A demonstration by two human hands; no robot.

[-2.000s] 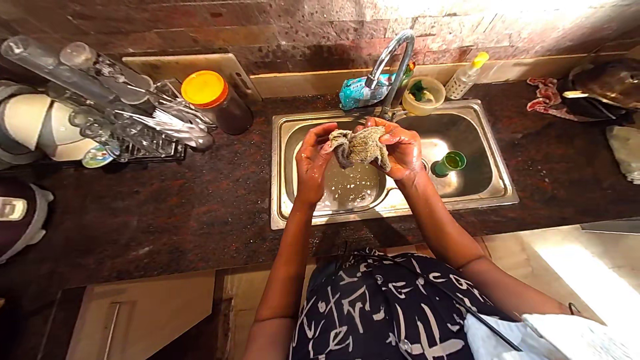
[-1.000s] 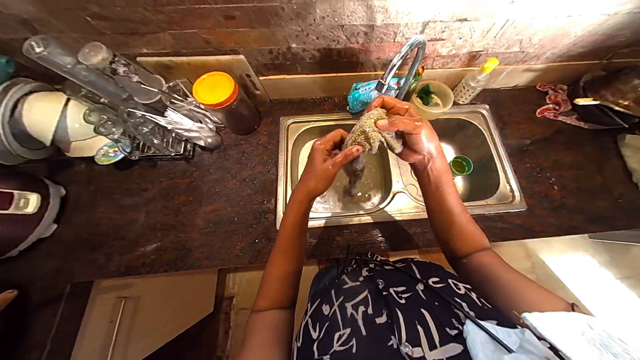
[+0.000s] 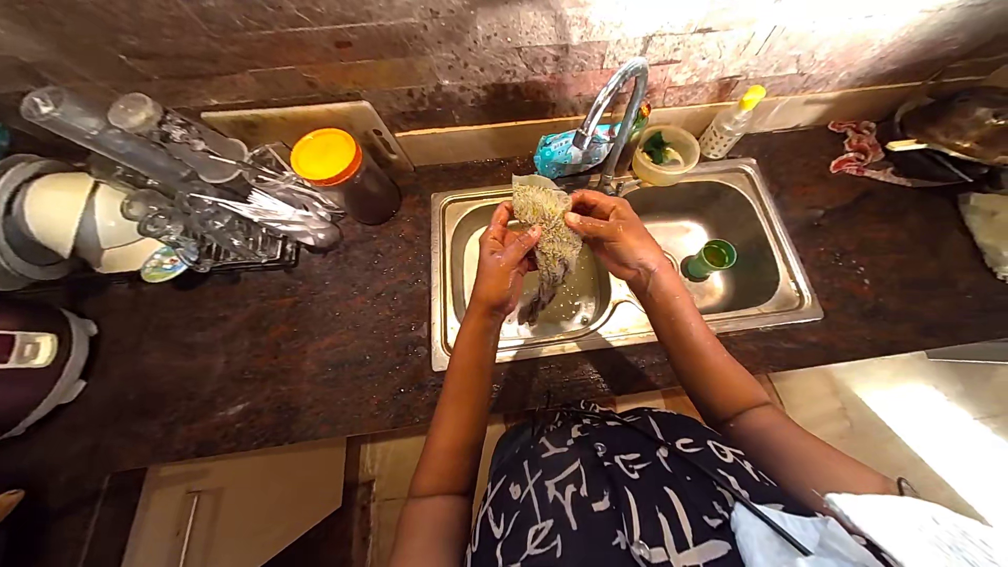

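Both hands hold a wet, shaggy cloth (image 3: pixel 555 228), yellowish-grey with a darker lower end, above the left bowl of a steel double sink (image 3: pixel 630 319). My left hand (image 3: pixel 504 256) pinches its left edge between thumb and fingers. At its upper right edge, my right hand (image 3: pixel 618 236) grips it the same way. The cloth's dark end hangs down over cloudy water (image 3: pixel 579 303) in the left bowl. A green cup (image 3: pixel 709 260) lies tilted in the right bowl.
A curved faucet (image 3: pixel 630 102) rises behind the hands, beside a blue packet (image 3: pixel 571 152), a small tub (image 3: pixel 665 155) and a yellow-capped bottle (image 3: pixel 732 122). Left stand an orange-lidded jar (image 3: pixel 346 177) and a loaded dish rack (image 3: pixel 260 252). A rice cooker (image 3: pixel 39 370) sits far left.
The cloth, bunched up between both hands two seconds ago, now hangs longer and more spread out. The right hand has moved from over the cloth's top to its right edge.
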